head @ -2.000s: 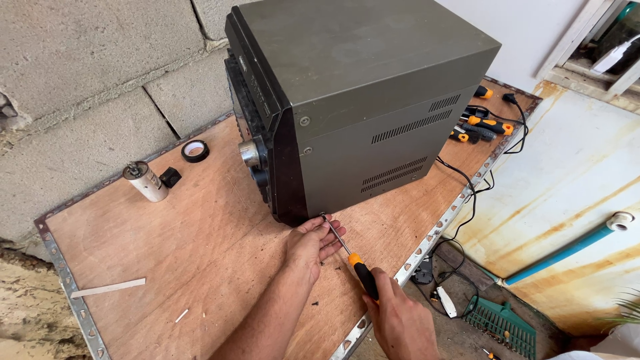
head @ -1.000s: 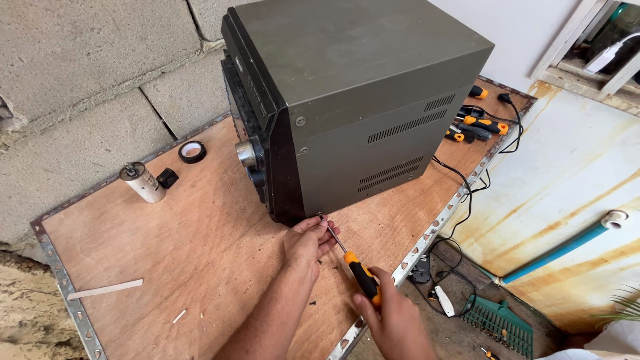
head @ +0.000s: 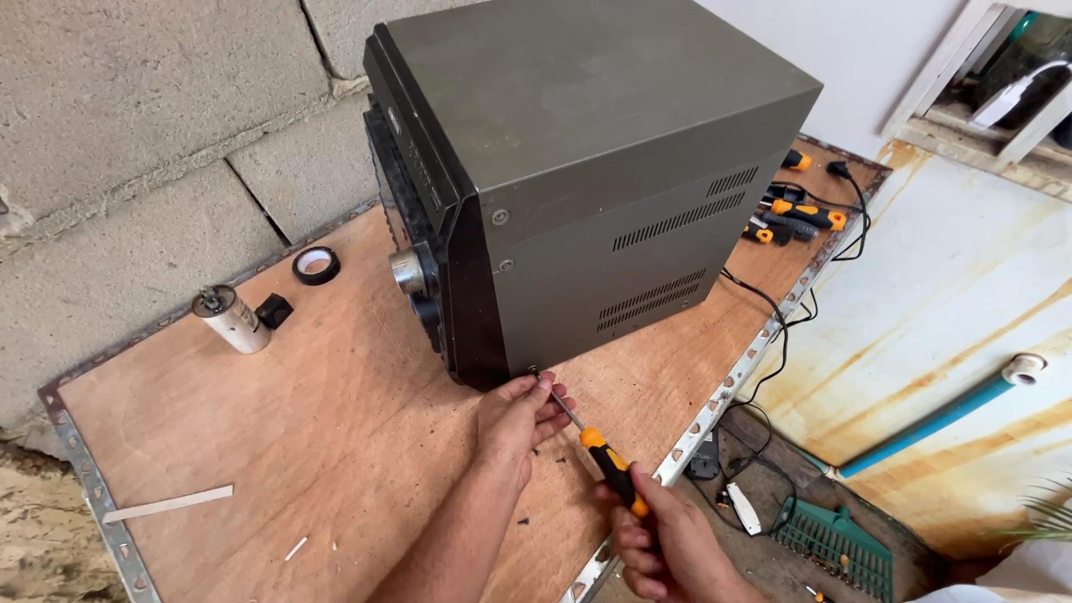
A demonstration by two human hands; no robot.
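A dark grey audio unit (head: 578, 276) with vent slots and a silver front knob stands on a plywood table. My right hand (head: 662, 536) grips the orange and black handle of a screwdriver (head: 615, 471). The screwdriver's shaft slants up and left to a screw (head: 533, 369) at the unit's lower front corner. My left hand (head: 515, 419) has its thumb and fingertips around the shaft's tip, touching the unit's bottom edge. Several small dark screws (head: 523, 521) lie on the plywood near my left forearm.
A metal-cased capacitor (head: 233, 322), a black cube-like part (head: 275, 311) and a tape roll (head: 316, 265) sit at the left. Orange-handled tools (head: 808, 214) and a cable lie behind the unit. A perforated metal strip (head: 703, 427) edges the table; a green rake (head: 837, 536) is on the floor.
My right hand has shifted slightly on the screwdriver handle, its fingers looser and then closed again in a different pose. My left hand stays at the unit's lower corner.
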